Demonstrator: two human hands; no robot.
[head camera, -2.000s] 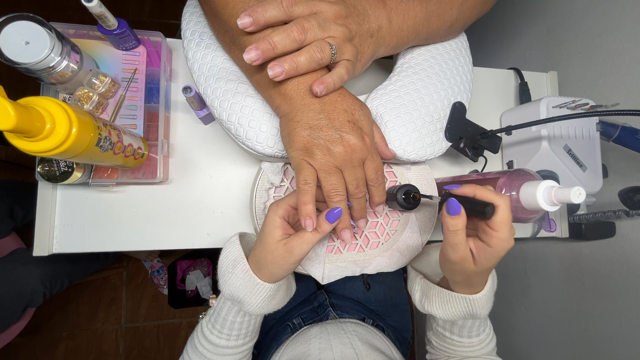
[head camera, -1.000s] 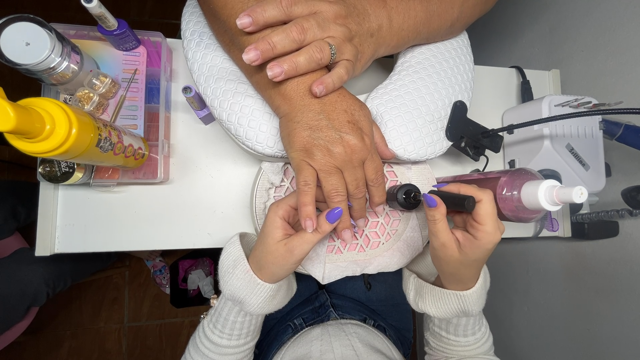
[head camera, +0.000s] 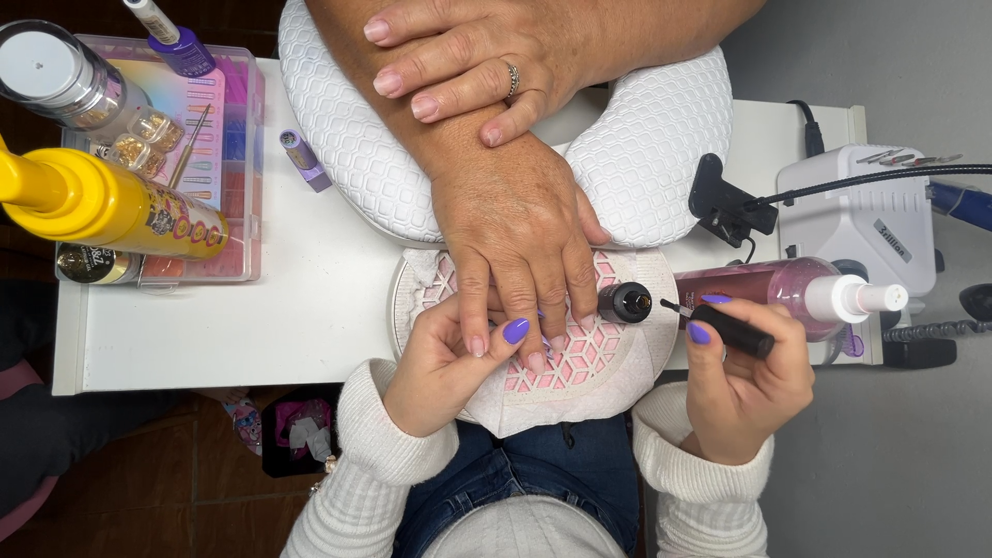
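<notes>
My left hand (head camera: 457, 360) holds a finger of another person's hand (head camera: 515, 225), thumb on top and the other fingers partly hidden beneath. My right hand (head camera: 740, 380) grips the black cap (head camera: 732, 332) of a nail polish brush between thumb and fingers. The brush tip (head camera: 673, 305) points left, a little right of the open black polish bottle (head camera: 625, 302) and apart from it. That bottle lies tilted beside the person's fingers, over a round pink-and-white latticed pad (head camera: 577, 364) with a white cloth or tissue on it. The person's other hand (head camera: 465, 66), with a ring, rests across their wrist.
A white textured cushion (head camera: 349, 147) supports the arms. At left stand a plastic case (head camera: 252, 155), a yellow pump bottle (head camera: 116, 205) and jars; a small purple bottle (head camera: 304, 160) lies nearby. At right are a pink spray bottle (head camera: 790, 291), a black clamp (head camera: 728, 205) and a white nail drill unit (head camera: 856, 221).
Between the two earlier frames my right hand brought the brush to the bottle's mouth; now the brush is out, just right of it. My left hand keeps its hold.
</notes>
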